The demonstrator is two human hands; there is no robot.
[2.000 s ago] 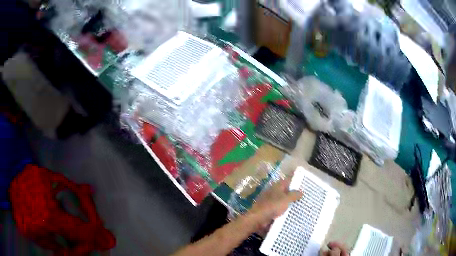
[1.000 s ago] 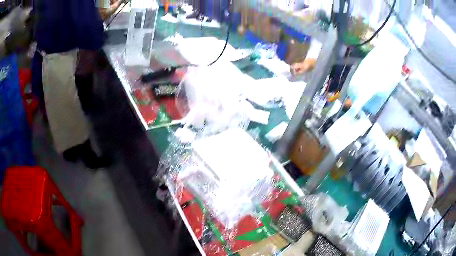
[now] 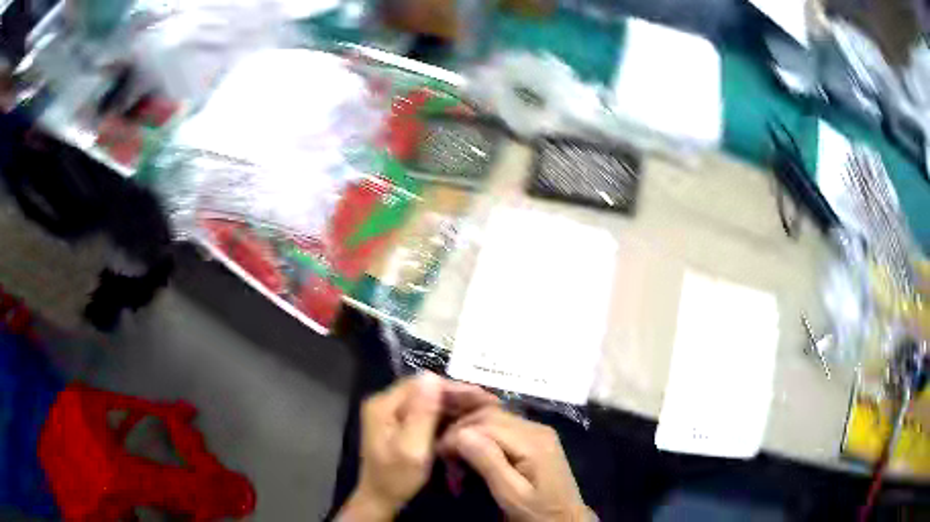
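My left hand (image 3: 401, 440) and my right hand (image 3: 513, 457) meet fingertip to fingertip at the bottom middle, in front of the bench edge. The fingers are bent inward; whether they hold something small is hidden. A white panel (image 3: 537, 306) lies flat on the beige board (image 3: 678, 219) just beyond my hands. A narrower white panel (image 3: 720, 367) lies to its right, near the front edge. Neither hand touches a panel. Two dark parts trays, left (image 3: 455, 150) and right (image 3: 584, 173), with silver pieces lie behind the first panel. The picture is blurred and overexposed.
White panels (image 3: 280, 102) and clear plastic lie on the red-green board (image 3: 357, 229) at left. A white panel stack (image 3: 669, 82) and a plastic bag (image 3: 530, 92) lie behind the trays. A silver T-shaped tool (image 3: 816, 345) and black cable are at right. A red stool (image 3: 143, 454) stands lower left.
Two seconds ago my left hand lay on the perforated panel; now both hands are together in front of the bench. The view turned left toward another worker one second ago and has come back.
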